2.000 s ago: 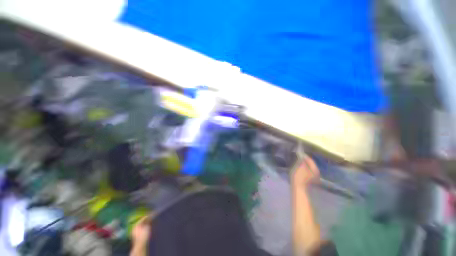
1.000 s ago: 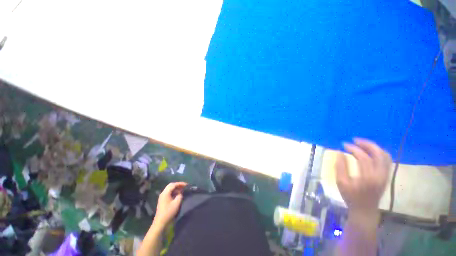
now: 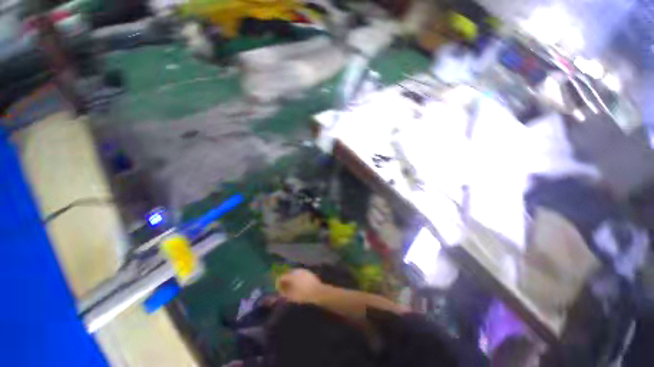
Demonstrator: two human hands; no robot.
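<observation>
The frame is blurred by motion. The bright blue fabric [image 3: 36, 272] lies along the left edge on a pale-edged table [image 3: 68, 179]. A metal rail [image 3: 133, 287] crosses the table edge, with a yellow cylinder [image 3: 179, 258], blue parts and a small lit blue light. My right hand [image 3: 300, 284] is low in the middle, in front of my dark clothing and apart from the rail and fabric. Its fingers are too blurred to tell whether they are open or closed. My left hand is not in view.
A side table [image 3: 430, 208] with white sheets and small dark items stands to the right. Scraps [image 3: 294, 222] lie on the green floor [image 3: 179, 79] between the tables. A purple-lined object [image 3: 502, 326] is low right. A thin cable [image 3: 79, 203] crosses the table edge.
The view has swung right, so the blue fabric and rail now show at the left and the side table has come in. My left hand has left the picture. My right hand is away from the fabric edge.
</observation>
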